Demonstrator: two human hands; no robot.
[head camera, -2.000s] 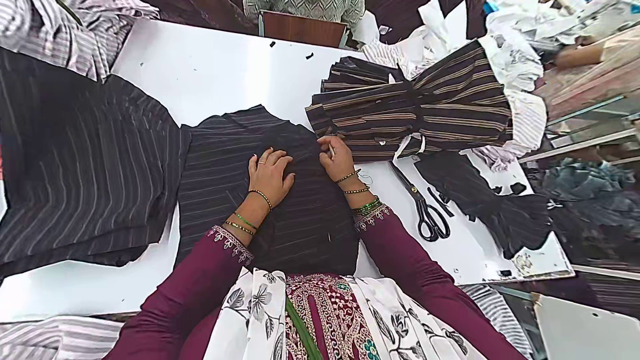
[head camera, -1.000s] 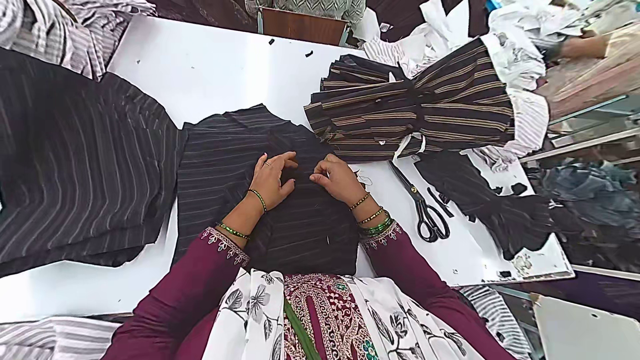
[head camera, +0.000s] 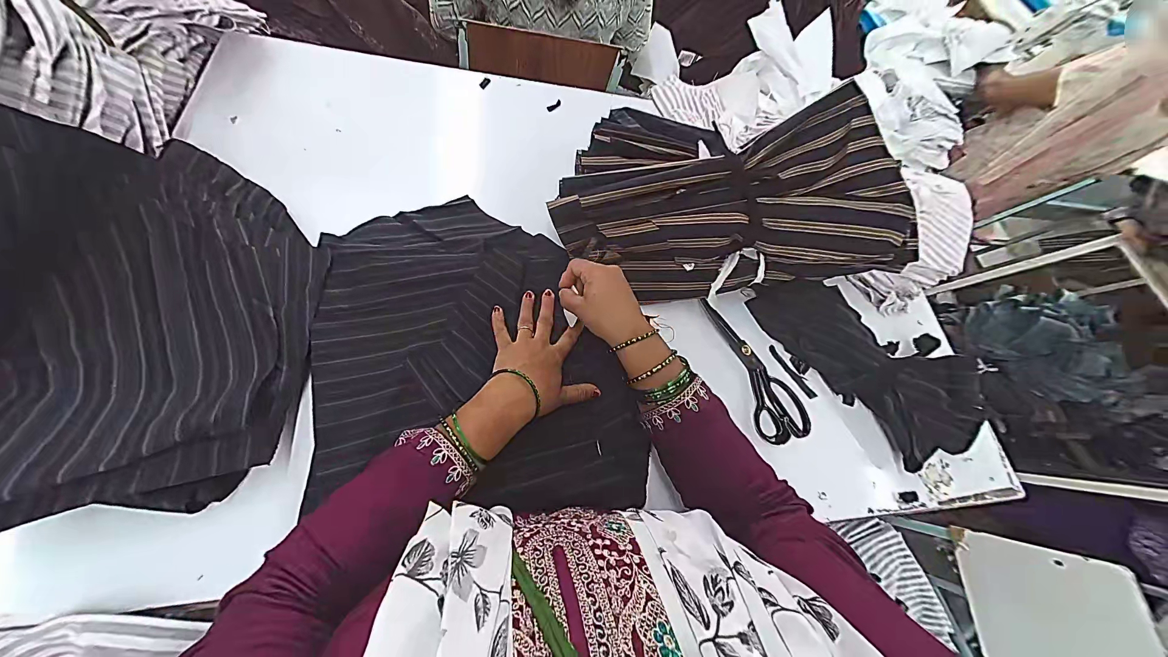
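A dark pinstriped fabric piece (head camera: 392, 310) lies on the white table (head camera: 365, 119) in front of me. My left hand (head camera: 534, 360) rests on it, palm down with fingers spread. Just to its right, my right hand (head camera: 598, 297) has thumb and forefinger pinched together over the fabric's right part; a small pale bit shows beneath, and whether the fingers hold something cannot be told. Black-handled scissors (head camera: 757, 379) lie right of my right wrist. A bundle of black cloth with tan stripes (head camera: 821, 201), gathered at its middle, lies beyond them.
Larger dark striped fabric (head camera: 137, 319) covers the table's left side. Black scraps (head camera: 876, 374) lie at the right near the table edge. White and grey striped cloth (head camera: 164, 64) is heaped at the upper left, white cloth (head camera: 912, 109) at the upper right. Another person's hand (head camera: 1017, 89) is beyond it.
My left hand's fingers, earlier bent, are now spread out on the fabric. My right hand has moved slightly up and away from me since one second ago. The scissors and striped bundle lie unchanged.
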